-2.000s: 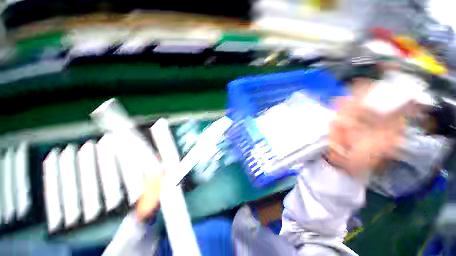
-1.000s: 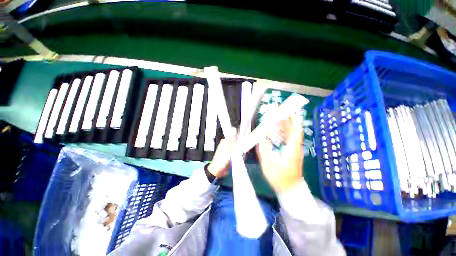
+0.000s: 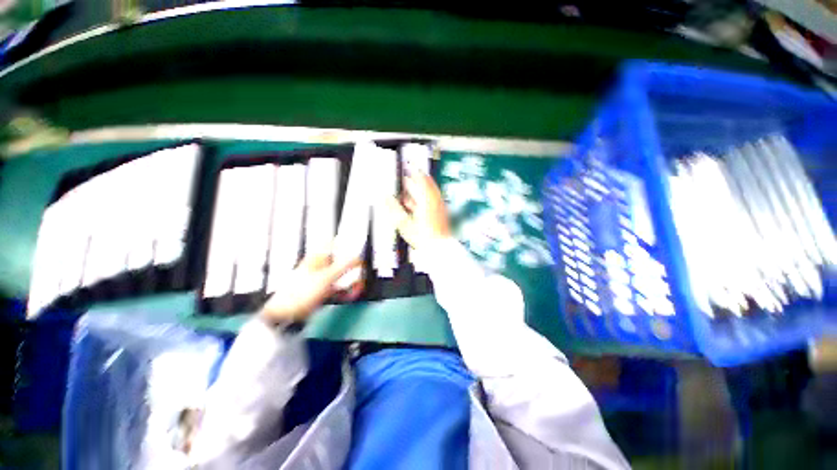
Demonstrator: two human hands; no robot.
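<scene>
A black tray (image 3: 209,301) lies in front of me with white bars side by side in its slots. My left hand (image 3: 317,283) holds the lower end of a slightly tilted white bar (image 3: 356,204) over the tray. My right hand (image 3: 424,213) is over the tray's right end, its fingers at another white bar (image 3: 417,158) in the last slots. Blur hides whether the fingers grip that bar. Small white pieces (image 3: 500,207) lie scattered right of the tray.
A second black tray (image 3: 194,216) with white bars lies at the left. A blue crate (image 3: 684,340) with a bundle of thin white bars stands at right. A lined blue bin (image 3: 101,376) is low at left. A green belt (image 3: 367,96) runs behind the bench.
Both hands have parted from the crossed white pieces in front of my lap. The left moved left and the right moved up, both over the tray. The long strip no longer crosses my lap.
</scene>
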